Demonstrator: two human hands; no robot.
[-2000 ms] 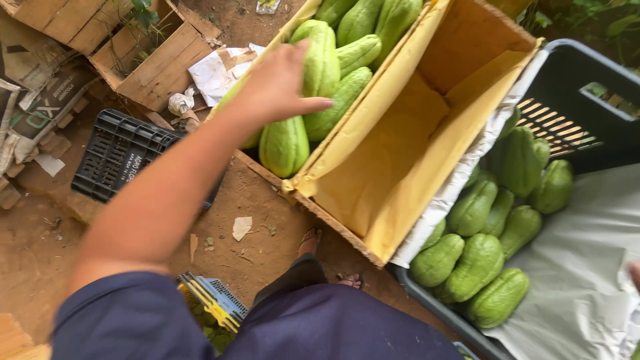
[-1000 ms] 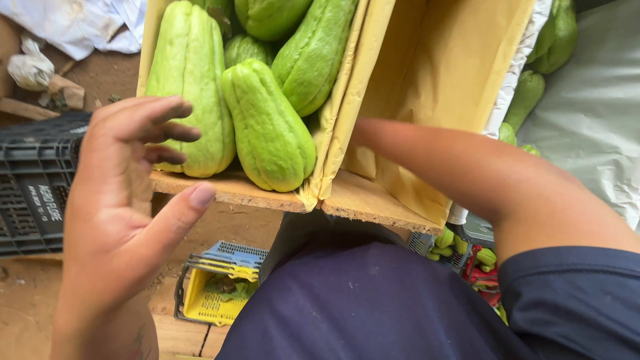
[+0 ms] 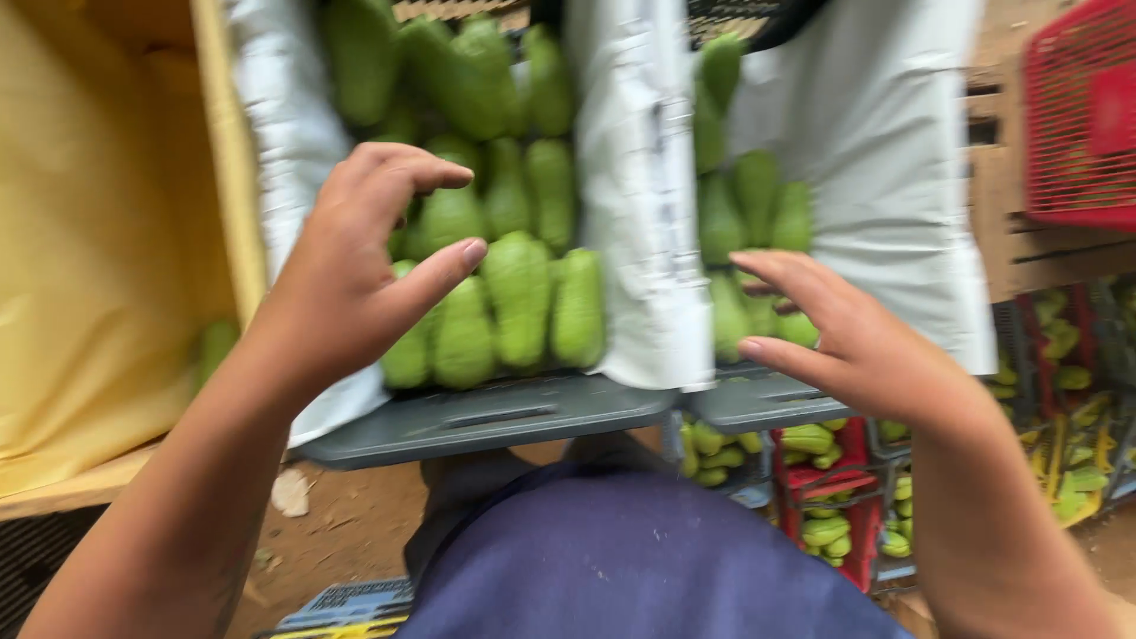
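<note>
My left hand (image 3: 382, 240), fingers apart and holding nothing, is above a dark plastic crate (image 3: 497, 413) lined with white sheeting. Green chayotes (image 3: 517, 297) lie in rows in that crate, partly hidden by the hand. My right hand (image 3: 816, 328) is also empty, its fingers spread, over a second lined crate (image 3: 772, 404) at the right. Chayotes (image 3: 757, 191) fill the left side of this crate, and white sheeting (image 3: 887, 169) covers its right side. At the far left stands a wooden box (image 3: 80, 497) lined with yellow paper, with a chayote (image 3: 216, 346) low inside it.
A red plastic crate (image 3: 1078, 124) stands at the upper right. Below it, several red, blue and yellow crates hold more chayotes (image 3: 825, 532). A blue and yellow crate (image 3: 346, 608) is on the dirt floor (image 3: 337, 515) by my legs.
The view has swung right, from the filled yellow-lined box to the dark crates. My right hand, hidden in the yellow-lined box a second ago, now shows over the right crate. A chayote now shows in that box.
</note>
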